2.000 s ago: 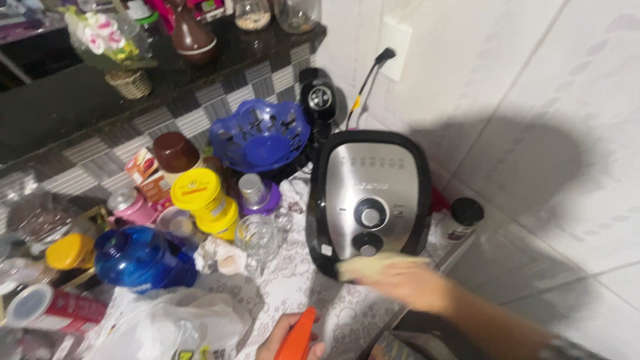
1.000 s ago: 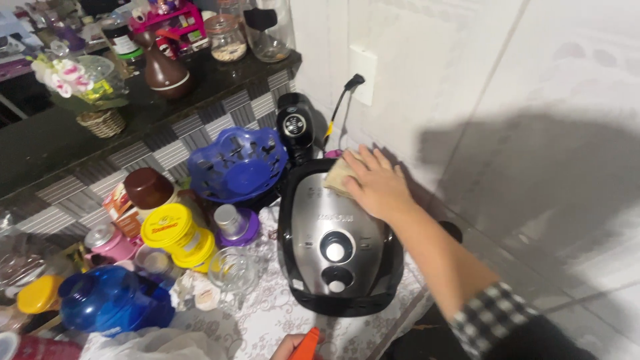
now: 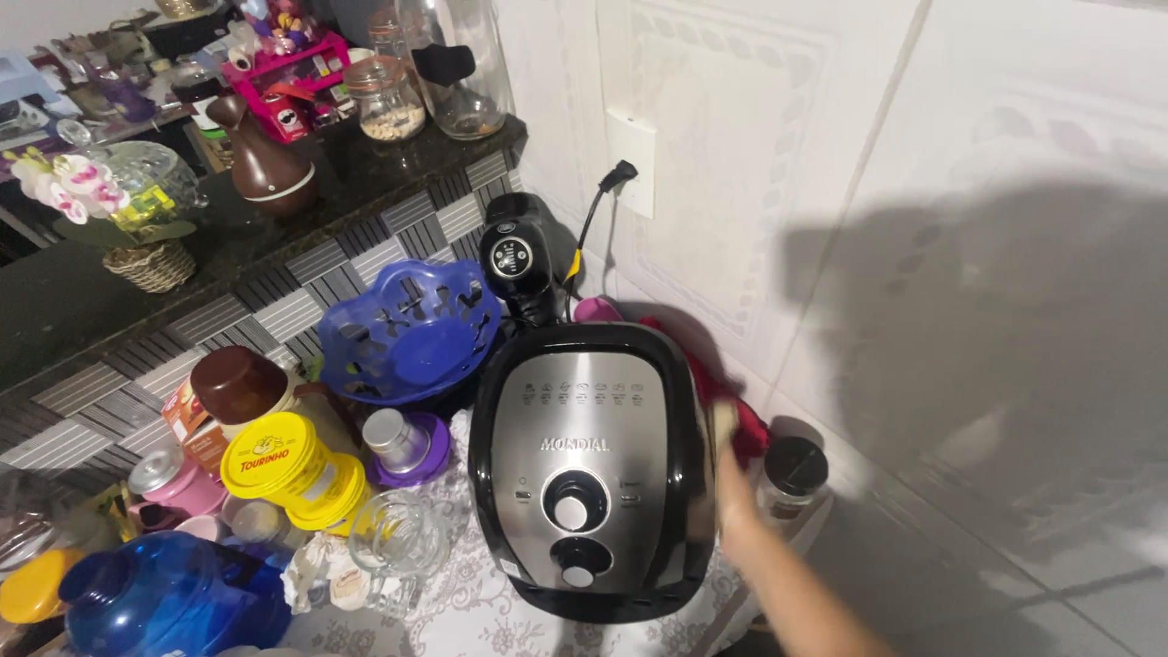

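Observation:
A black and silver Mondial air fryer (image 3: 584,411) stands on a table with a patterned cloth (image 3: 474,607). My right hand (image 3: 737,497) is at the fryer's right side, with a pale cloth or sponge (image 3: 724,422) at its fingers, pressed between the hand and the side wall; most of the fingers are blurred or hidden. My left hand is out of view, and so is the orange object it held earlier. Red cloth (image 3: 750,429) lies just behind and right of my right hand.
Left of the fryer are a blue plastic basket (image 3: 411,333), yellow tubs (image 3: 274,461), a glass cup (image 3: 399,534) and a blue jug (image 3: 164,593). A dark-lidded jar (image 3: 796,470) stands at the right edge. Behind are a black appliance (image 3: 518,255) and a plug (image 3: 620,173) at the wall outlet.
My right hand has moved from the fryer's front edge to the back of its top, and now down to its right side. My left hand with the orange object has left the view.

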